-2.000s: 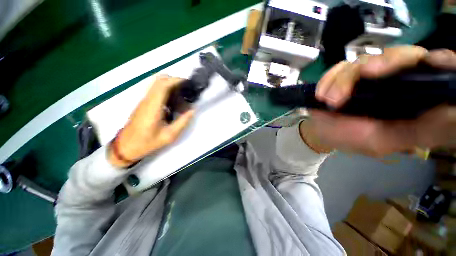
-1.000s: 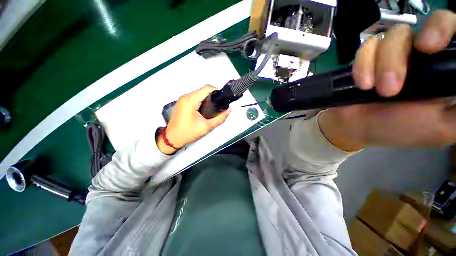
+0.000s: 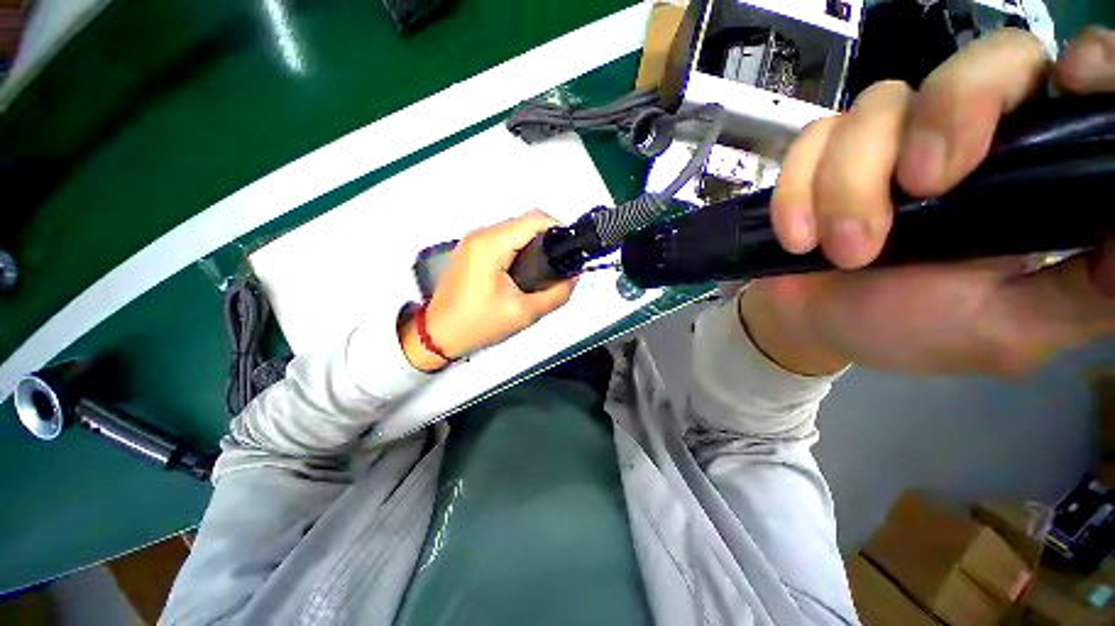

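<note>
My left hand point(image 3: 493, 291) is closed around the dark handle of a hair dryer point(image 3: 534, 263) above the white work mat point(image 3: 367, 245). The ribbed cord guard point(image 3: 630, 218) leaves the handle end, and the grey power cord point(image 3: 538, 119) loops up behind it. My right hand point(image 3: 880, 208), large and close to the camera, grips the black electric screwdriver point(image 3: 709, 240). The driver's front end points left at the handle end, with its thin bit at or very near it; whether they touch is unclear. Most of the dryer's barrel is hidden by my left hand.
A white screw feeder point(image 3: 770, 104) stands behind the driver. Another hair dryer point(image 3: 128, 434) lies on the green bench at left, with a folded cord point(image 3: 248, 342) beside the mat. A white strip point(image 3: 306, 159) edges the bench. Cardboard boxes point(image 3: 942, 556) are at lower right.
My left hand has turned the dryer handle up towards the right and moved right. The driver in my right hand has moved left and its tip is now close to the handle end.
</note>
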